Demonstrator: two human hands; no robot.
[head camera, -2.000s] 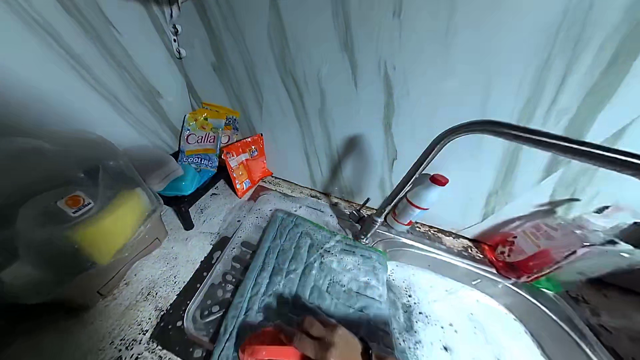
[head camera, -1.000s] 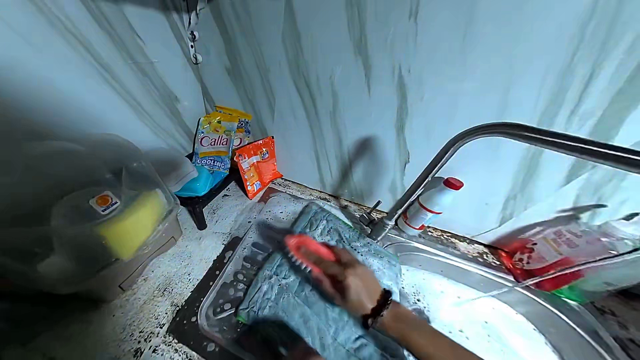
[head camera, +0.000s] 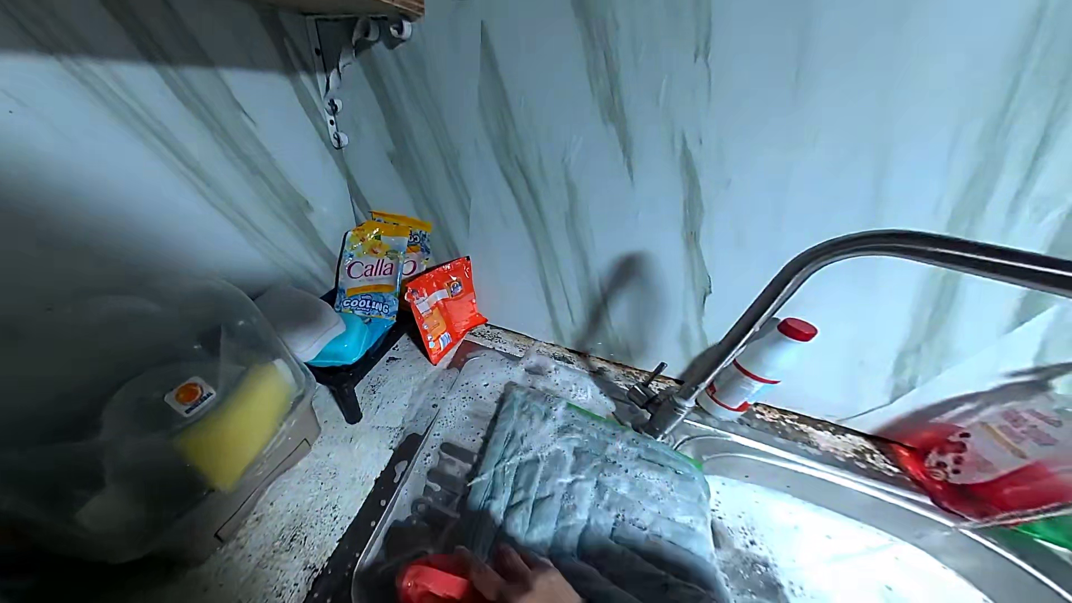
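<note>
A grey-green quilted cloth (head camera: 586, 486), folded and soapy, lies on the sink's drainboard and reaches the basin's edge. At the bottom edge, my right hand (head camera: 528, 578) is closed on a red scrub brush (head camera: 435, 579) at the cloth's lower left side. Its bristles are hidden, and the frame cuts off the wrist. My left hand is not in view. Dark shadow covers the lower part of the cloth. Just beyond the cloth's upper right corner rises the metal faucet (head camera: 754, 322).
Suds fill the steel basin (head camera: 804, 469) at right. Behind the faucet stands a white bottle with a red cap (head camera: 766, 364); a red liquid pouch (head camera: 988, 452) lies far right. Detergent packets (head camera: 373, 268), an orange packet (head camera: 444, 306) and a clear plastic container (head camera: 285, 360) are at left.
My right hand and the red brush have moved from the upper middle of the cloth down to its lower left edge. The bracelet seen one second ago is out of frame.
</note>
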